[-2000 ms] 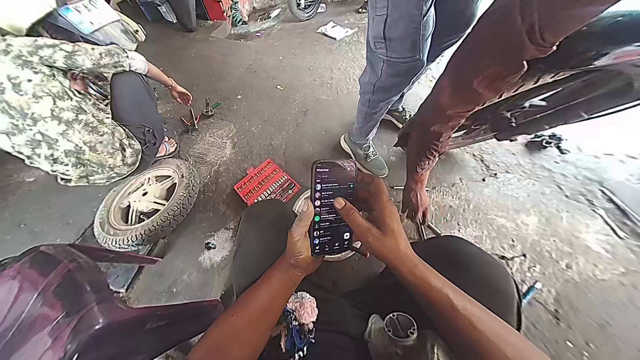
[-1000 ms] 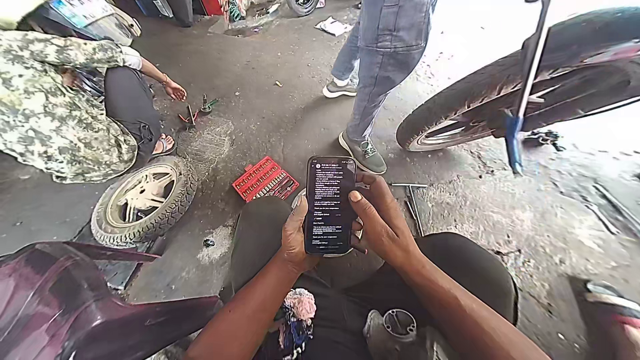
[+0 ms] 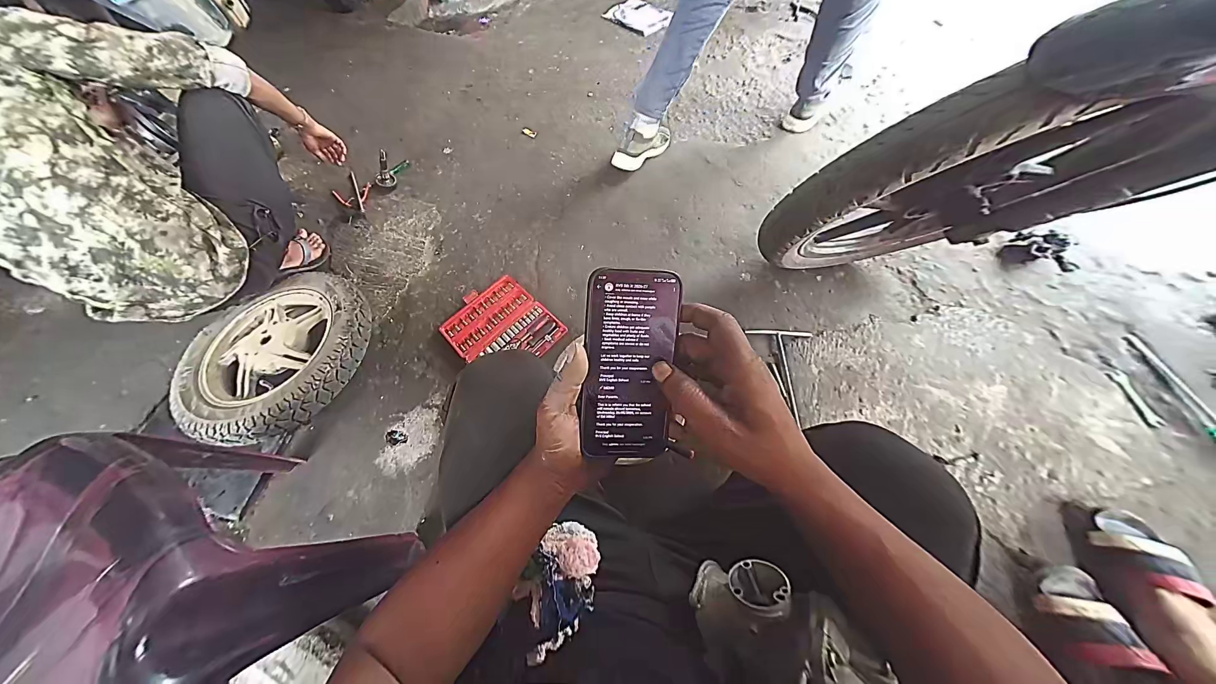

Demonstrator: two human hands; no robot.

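Note:
A smartphone (image 3: 631,366) with dark-background text on its screen stands upright over my lap. My left hand (image 3: 567,418) grips its left edge and lower part. Around the right edge are the fingers of my right hand (image 3: 722,394), whose thumb rests on the screen. Just beyond my left knee lies an open red socket set case (image 3: 503,321) with rows of metal sockets. A metal engine part (image 3: 758,587) with a round opening sits near my lap, partly behind my right forearm. Beside my left forearm is a pink and blue cloth (image 3: 570,556).
A person in a patterned top (image 3: 104,180) sits at left by a detached wheel (image 3: 269,359). Purple bodywork (image 3: 171,560) occupies the lower left. A motorcycle wheel (image 3: 874,190) stands at right, tools such as a wrench (image 3: 1130,397) lie beyond, and sandalled feet (image 3: 1107,617) are lower right.
The phone's screen went from a list to text, which has since shifted. The person in jeans has stepped farther away. The other person's arm at right left the view, and sandalled feet have come closer.

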